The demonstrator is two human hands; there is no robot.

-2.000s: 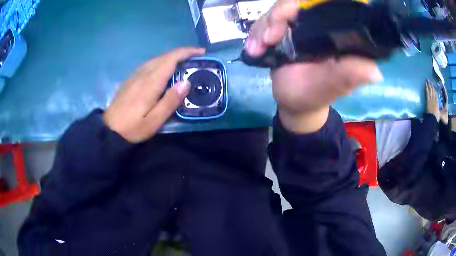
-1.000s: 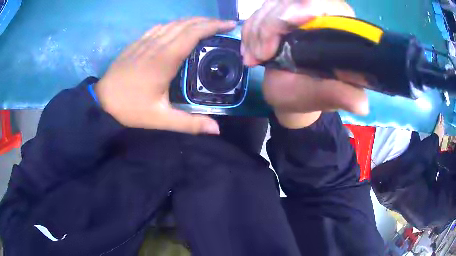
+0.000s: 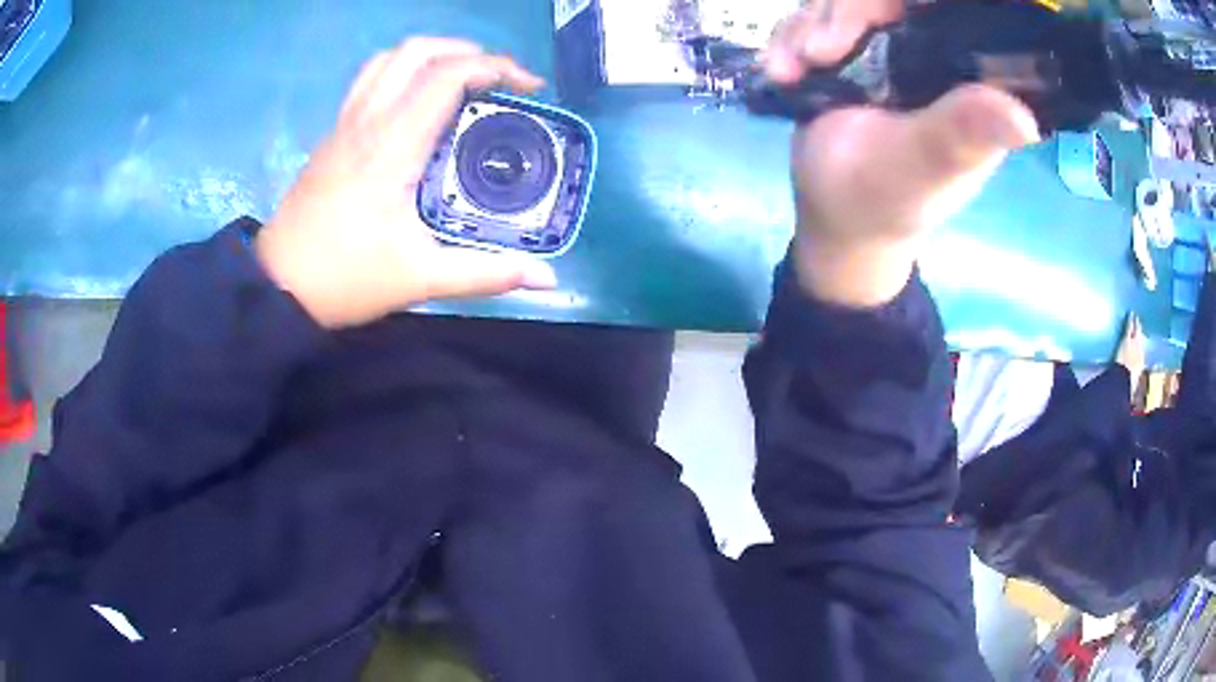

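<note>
A speaker unit (image 3: 576, 167) with a light-blue rim lies face up near the bench's front edge, slightly turned. Its round black driver (image 3: 506, 161) sits in a silvery square frame. My left hand (image 3: 380, 200) is around the unit's left side, fingers at its top edge and thumb below it. My right hand (image 3: 887, 173) grips the black electric screwdriver (image 3: 1000, 64), lying sideways, right of the unit and near the feeder. The screwdriver's front is blurred, so its bit and any screw cannot be made out.
The screw feeder (image 3: 638, 43) stands at the top centre on the green-teal mat (image 3: 240, 127). Another speaker unit (image 3: 30, 40) is at the top left corner. A neighbouring worker's dark sleeve (image 3: 1067, 466) is at the right. A small blue unit (image 3: 1087, 163) lies at the right.
The screwdriver in my right hand has moved from beside the unit up and right to the feeder. The unit has shifted left and turned, with my left hand around it.
</note>
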